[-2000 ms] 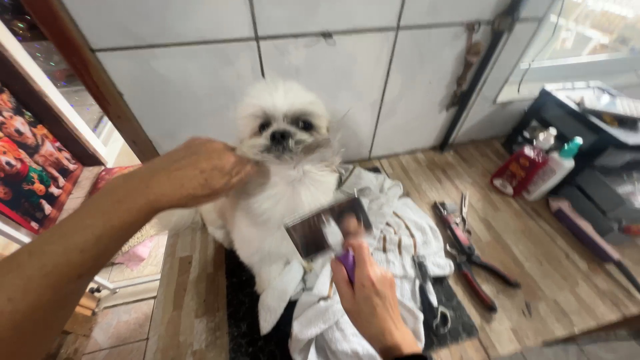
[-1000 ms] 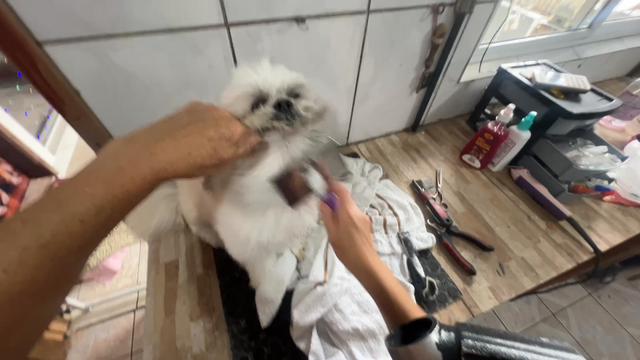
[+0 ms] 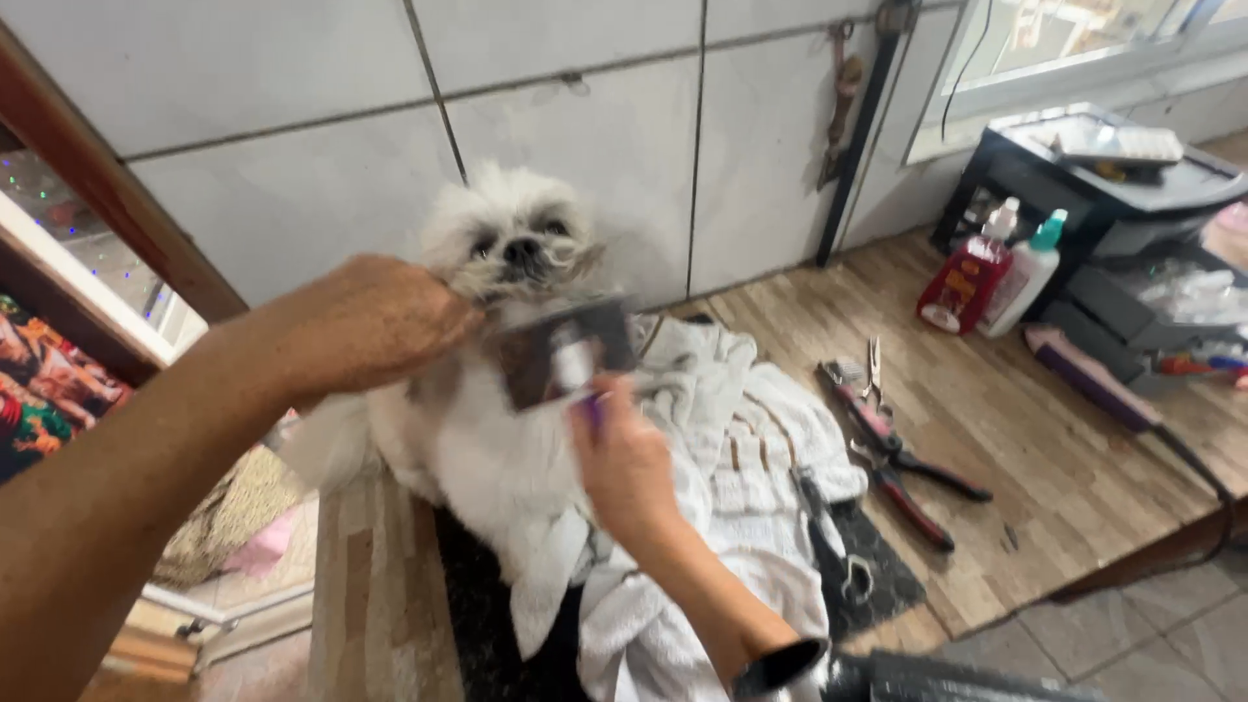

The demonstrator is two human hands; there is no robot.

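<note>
A fluffy white dog (image 3: 487,429) sits on a dark mat (image 3: 478,604) on the wooden counter, facing me. My left hand (image 3: 400,317) is closed on the hair beside its chin, fingers partly hidden. My right hand (image 3: 629,468) grips the purple handle of a slicker brush (image 3: 565,356), whose blurred rectangular head is at the dog's chin and upper chest. White towels (image 3: 760,468) lie beside the dog. A black nozzle (image 3: 780,668), seemingly of a dryer, overlaps my right forearm.
Right of the towels lie pliers-like tools (image 3: 892,448) and scissors (image 3: 858,575). Farther right are a red bottle (image 3: 965,283), a white bottle (image 3: 1019,288), a corded clipper (image 3: 1092,380) and a dark drawer unit (image 3: 1082,195). A tiled wall (image 3: 575,127) stands behind the dog.
The brush has moved up from the dog's chest toward its chin. The black nozzle, not seen two seconds ago, has come in at the lower edge. My left hand stays at the dog's chin.
</note>
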